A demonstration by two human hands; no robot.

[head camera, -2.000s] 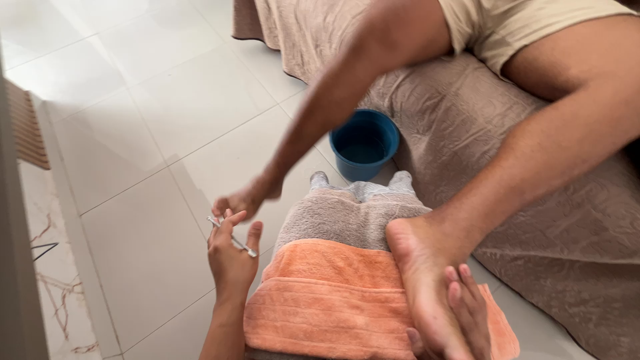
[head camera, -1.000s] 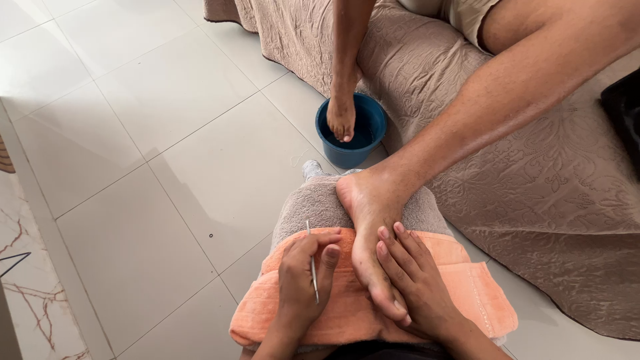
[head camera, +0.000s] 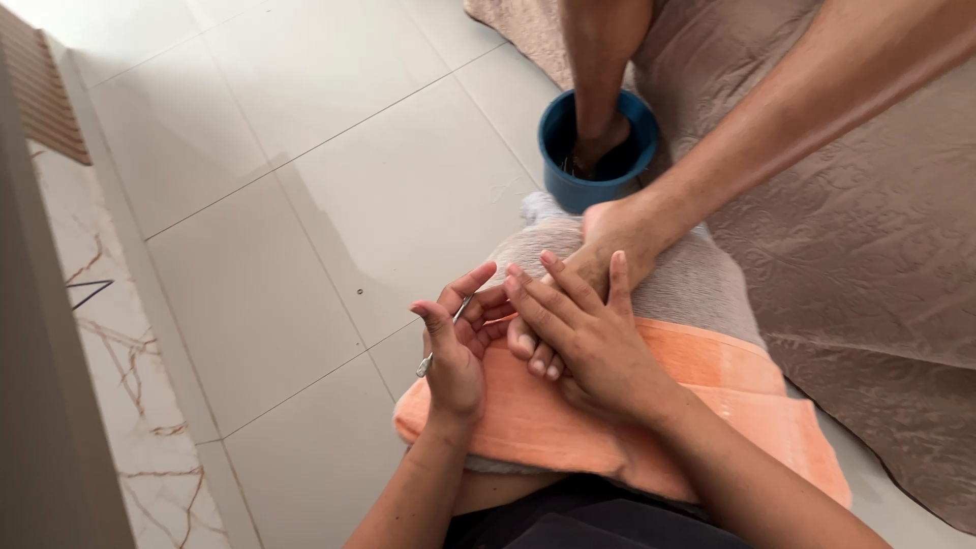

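My left hand (head camera: pixel 457 358) holds a thin metal pedicure tool (head camera: pixel 425 364) between its fingers, thumb raised, at the toe side of another person's foot (head camera: pixel 621 229). The fingers of my right hand (head camera: pixel 591 328) lie spread across the top of that foot, near the toes. The foot rests on my lap, over a grey-beige towel (head camera: pixel 686 297) and an orange towel (head camera: pixel 549 427). The person's other foot (head camera: pixel 602 145) is down inside a blue plastic bucket (head camera: pixel 583 194), just beyond my knees.
A brown quilted cover (head camera: pixel 862 229) drapes down on the right, beside the bucket. Pale floor tiles (head camera: pixel 305 229) stretch out at the left, with a marble-patterned strip (head camera: pixel 126 358) and a ribbed panel (head camera: pixel 49 91) along the left edge.
The person's other foot, outside the bucket two seconds ago, has gone into it. My left hand has turned more open beside the held foot, and my right hand has moved across its top.
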